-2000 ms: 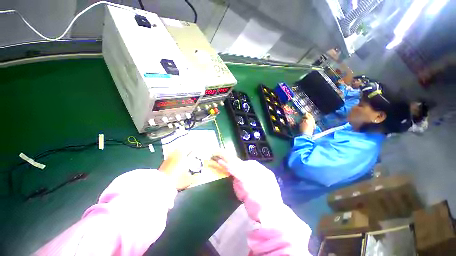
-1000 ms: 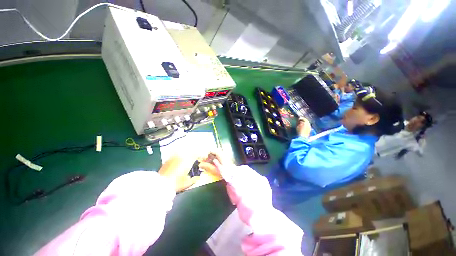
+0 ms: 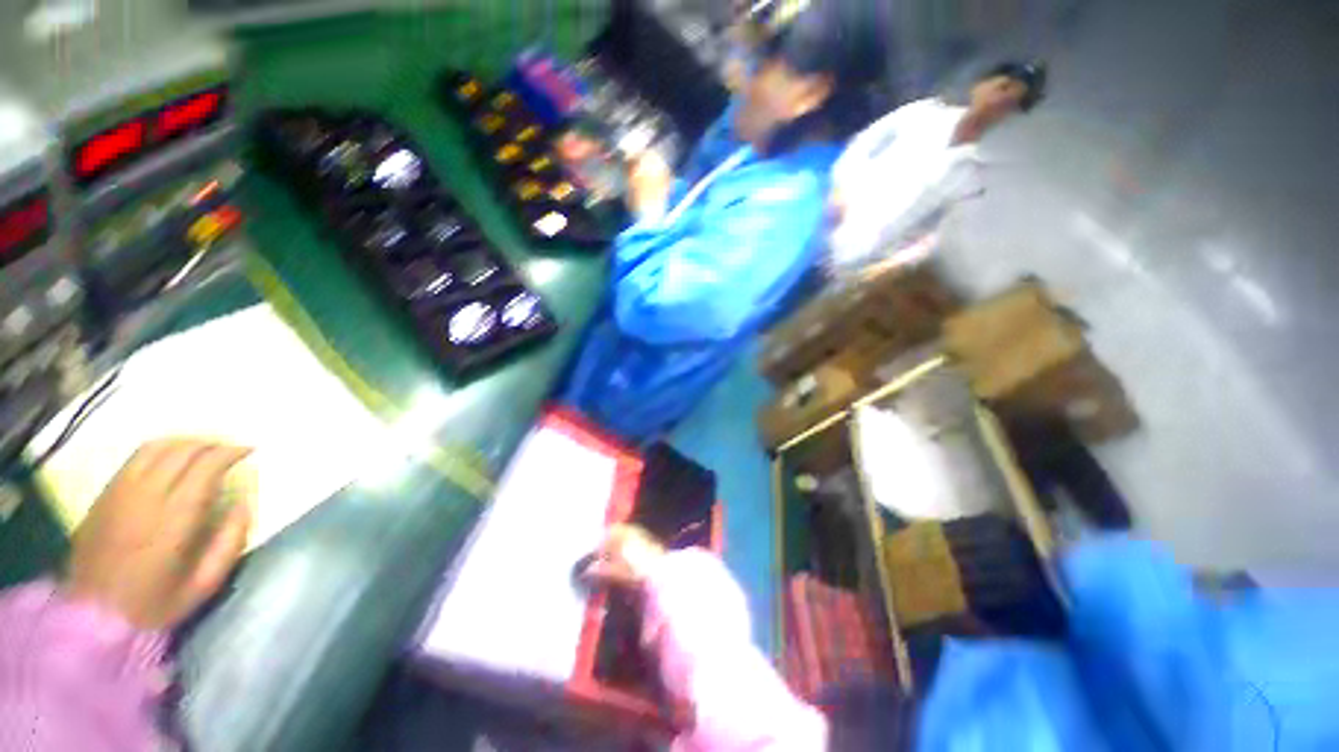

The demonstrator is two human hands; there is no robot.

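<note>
My left hand (image 3: 165,529) rests with bent fingers on the pale paper sheet (image 3: 301,394); whether anything is under or in it is hidden. My right hand (image 3: 634,558) is over the red-edged board by the bench, at the right side of the white record sheet (image 3: 521,551). A small dark thing (image 3: 592,567) is at its fingertips, too blurred to name. The black component tray (image 3: 404,235) stands beyond the paper, with shiny round units in its two rows of pockets.
Power supplies (image 3: 147,140) with red digits stand at the left. A second tray (image 3: 514,154) has yellow-dotted parts. A person in blue (image 3: 734,250) sits beyond it. A person in white is further back. Cardboard boxes (image 3: 1013,345) and blue sleeves (image 3: 1145,632) are at the right.
The view has swung right and down. My hands, earlier close together over the paper around a small dark unit, are now apart, with the right one at the red-edged board.
</note>
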